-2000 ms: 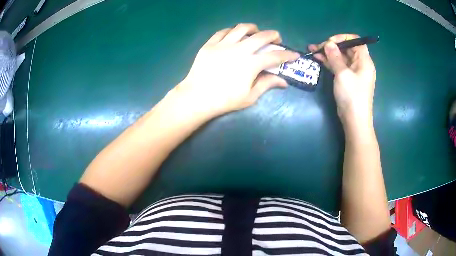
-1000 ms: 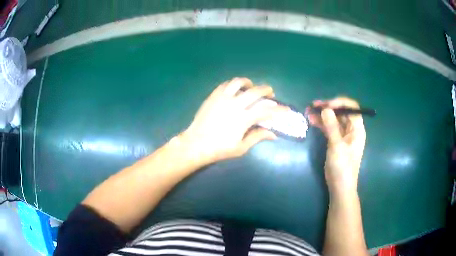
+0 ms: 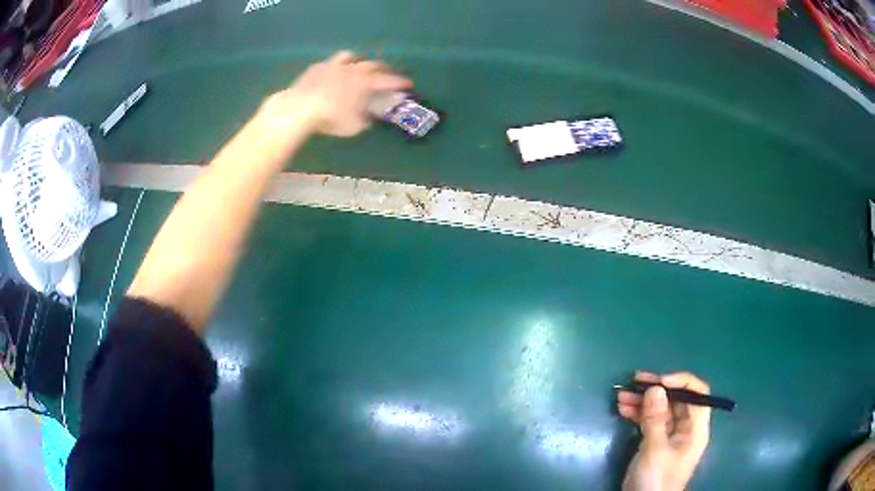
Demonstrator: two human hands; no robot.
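Note:
My left hand (image 3: 341, 94) is stretched out beyond the pale strip, its fingers blurred over one end of a phone unit (image 3: 414, 117). The unit's patterned circuit end shows to the right of the fingers; its other end is hidden under them. A second phone unit (image 3: 566, 139) lies flat on the green surface to the right, its plain white half at left and its patterned half at right. My right hand (image 3: 667, 422) is low at the right, holding a slim black tool (image 3: 700, 398) between thumb and fingers, away from both units.
The worn pale strip (image 3: 461, 206) crosses the green bench (image 3: 384, 307). A white fan (image 3: 50, 197) stands at the left edge. A thin bar-shaped item (image 3: 125, 107) lies beyond it. Red trays (image 3: 739, 13) show at the far right.
My left hand has moved from the near side to a phone unit beyond the strip. No unit lies before my right hand now. The view has shifted farther forward, showing two units there.

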